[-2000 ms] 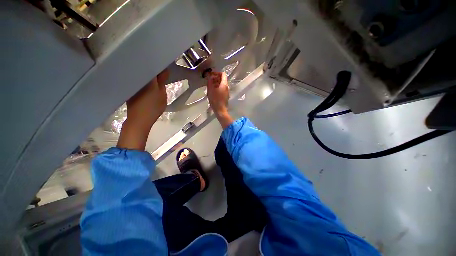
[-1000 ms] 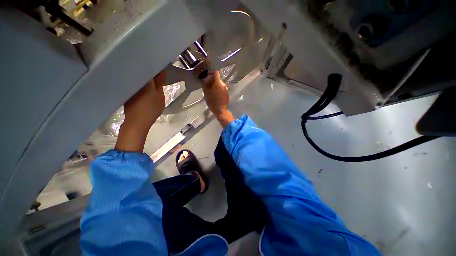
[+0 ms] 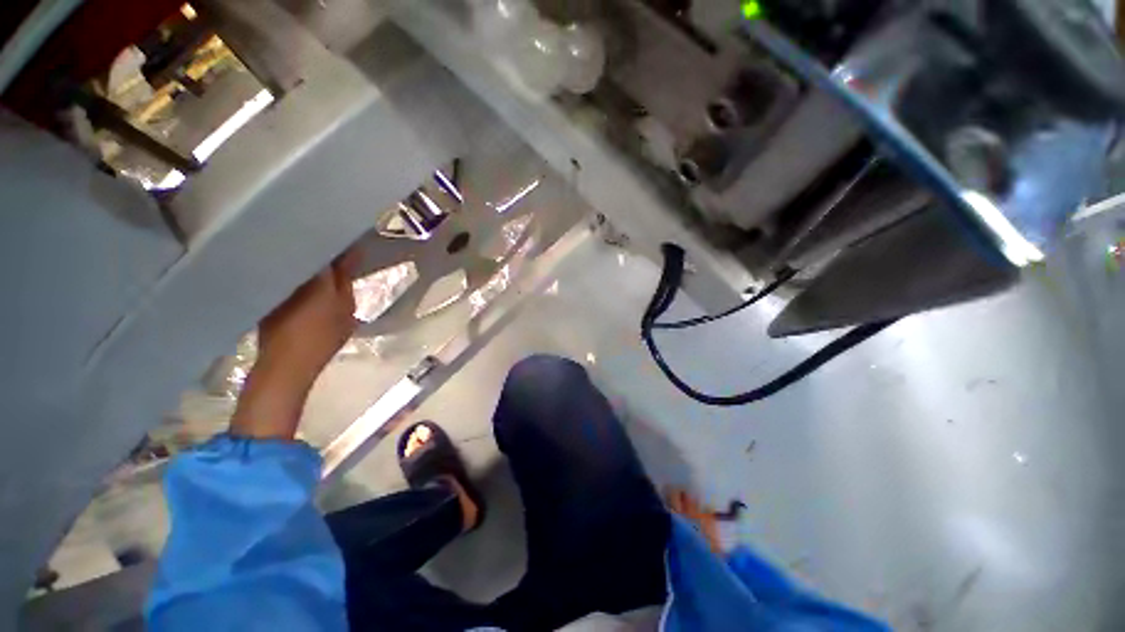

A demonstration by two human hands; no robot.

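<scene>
A flat pale disc [image 3: 420, 262] with cut-out openings stands under the grey machine frame. A small dark round spot marks its centre, beside short shiny metal bars [image 3: 426, 207]. My left hand [image 3: 300, 340] reaches to the disc's near side; its fingertips are hidden by the frame, so its grip cannot be told. My right hand [image 3: 697, 512] is low, beside my right knee, small and partly hidden by the leg and sleeve. A small dark object [image 3: 735, 507] shows at its fingers; whether the hand holds it is unclear.
The curved grey frame [image 3: 284, 173] arches over my left hand. Clear crinkled film [image 3: 385, 290] shows through the disc's openings. A black cable [image 3: 709, 398] loops above the floor. A dark machine part overhangs at upper right. My sandalled foot is beside a metal rail [image 3: 376, 417].
My right hand has left the disc's centre and moved down and right, beside my knee. The view has shifted, showing more of the machine at upper right. My left hand remains by the disc.
</scene>
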